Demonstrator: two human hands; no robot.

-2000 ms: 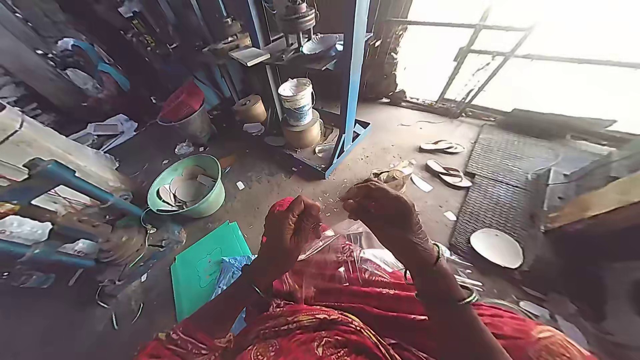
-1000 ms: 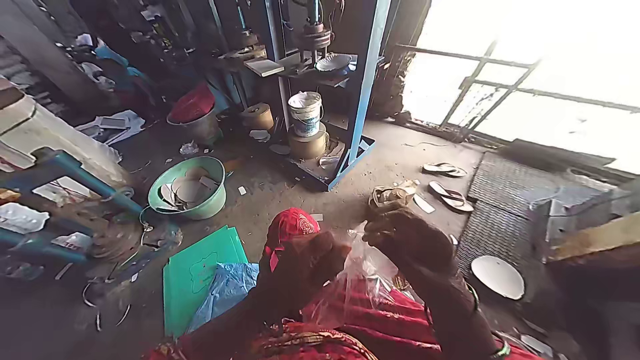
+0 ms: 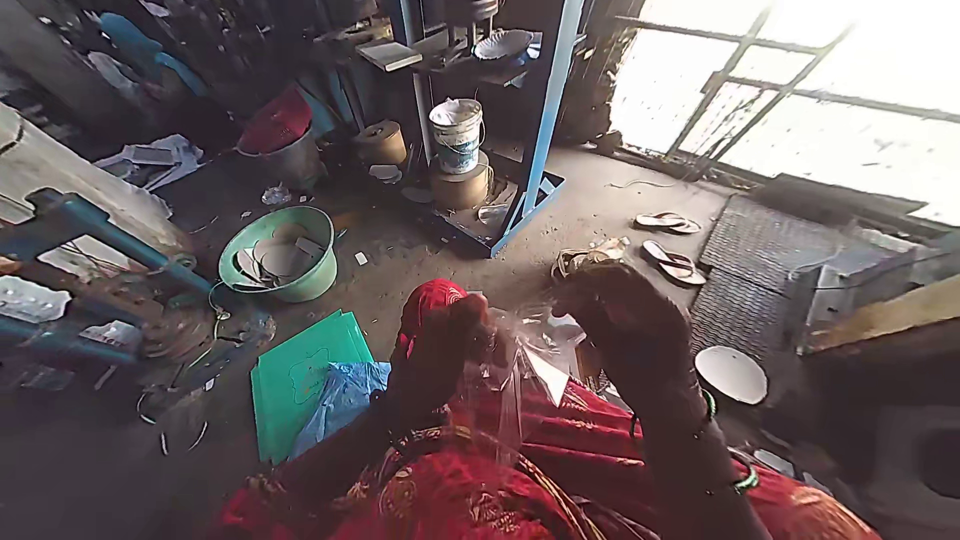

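Observation:
My left hand (image 3: 457, 341) is closed on one side of a clear plastic bag (image 3: 510, 390), which hangs in front of my lap. My right hand (image 3: 622, 319) is at the bag's other side, its fingertips curled near the upper edge; the hand is dark, and I cannot tell how firmly it grips. Red patterned cloth (image 3: 547, 435) covers my lap beneath both hands. Left of my left hand lie green sheets (image 3: 307, 382) with a crumpled blue plastic bag (image 3: 341, 397) partly over them. A white pointed piece (image 3: 546, 373) shows behind or within the clear plastic.
A green basin (image 3: 326, 262) with round and flat pieces sits on the floor at left. A blue metal frame (image 3: 551, 97) stands ahead, with a white bucket (image 3: 457, 139) at its base. Sandals (image 3: 673, 262), a textured mat (image 3: 739, 300) and a white round plate (image 3: 731, 375) lie at right.
The clear plastic, bunched between my hands a second ago, now hangs lower and longer from my left hand. My hands look slightly farther apart.

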